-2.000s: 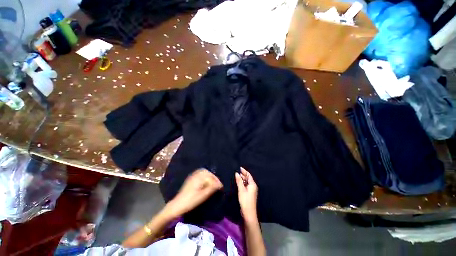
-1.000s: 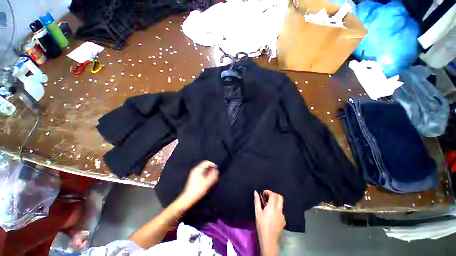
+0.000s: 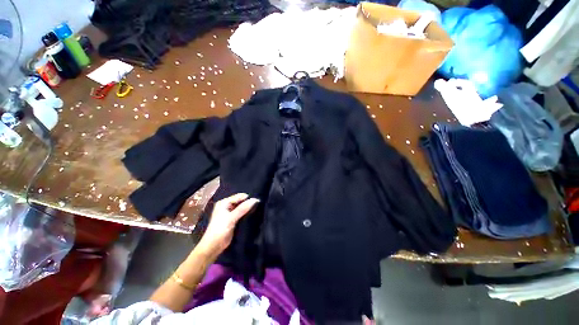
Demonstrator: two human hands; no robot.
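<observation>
A black jacket point(image 3: 336, 178) lies front up on the brown table, its hem over the near edge. Its front is parted, with shinier lining point(image 3: 289, 152) showing. A small pale button point(image 3: 306, 223) shows on the right-hand front panel. A dark hanger point(image 3: 290, 106) sits in the collar. My left hand point(image 3: 235, 212), with a bracelet at the wrist, has its thumb and finger pinched at the left-hand front edge. Of my right hand point(image 3: 368, 320), only a small skin-toned bit shows at the bottom rim; its fingers are cut off.
Folded dark-blue trousers point(image 3: 492, 184) lie right, before plastic bags. A cardboard box point(image 3: 393, 63) and white cloth point(image 3: 289, 41) stand behind the jacket. Far left are bottles point(image 3: 60, 54), scissors point(image 3: 113, 89), a white card point(image 3: 109, 72) and a cord. A black heap point(image 3: 152, 28) lies at the back.
The jacket front has parted, showing more lining and the button. My left hand has moved slightly left and up. My right hand has left the jacket's middle and gone down to the bottom rim.
</observation>
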